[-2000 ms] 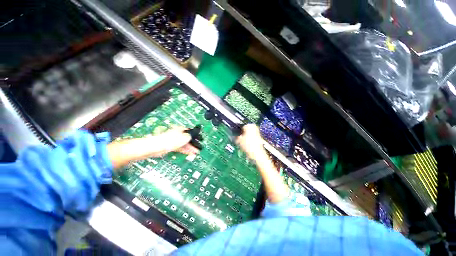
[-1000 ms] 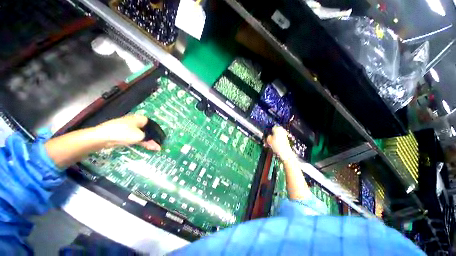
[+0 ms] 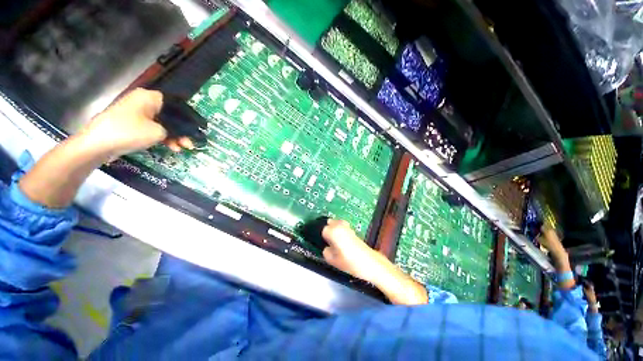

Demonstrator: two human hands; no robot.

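Note:
A large green printed circuit board (image 3: pixel 282 148) lies in a black carrier (image 3: pixel 190 201) in front of me. My left hand (image 3: pixel 144 123), with black coverings on the fingertips, is over the board's left end, fingers pointing down. My right hand (image 3: pixel 338 243), also with black fingertip coverings, is at the board's near edge, right of the middle. The fingertips of both hands are dark and blurred, so I cannot tell whether either holds a small part.
A reddish-brown crossbar (image 3: pixel 391 208) separates a second board (image 3: pixel 444 247) at the right. Behind the metal rail (image 3: pixel 338 81) stand bins with pale green parts (image 3: pixel 350 56), blue parts (image 3: pixel 402 102) and white-tipped parts (image 3: pixel 441 139). Another person's arm (image 3: pixel 557 250) reaches in at far right.
My right hand has moved from the far rail by the bins to the board's near edge. My left hand has moved left to the board's left end. The view has shifted, showing more boards at right.

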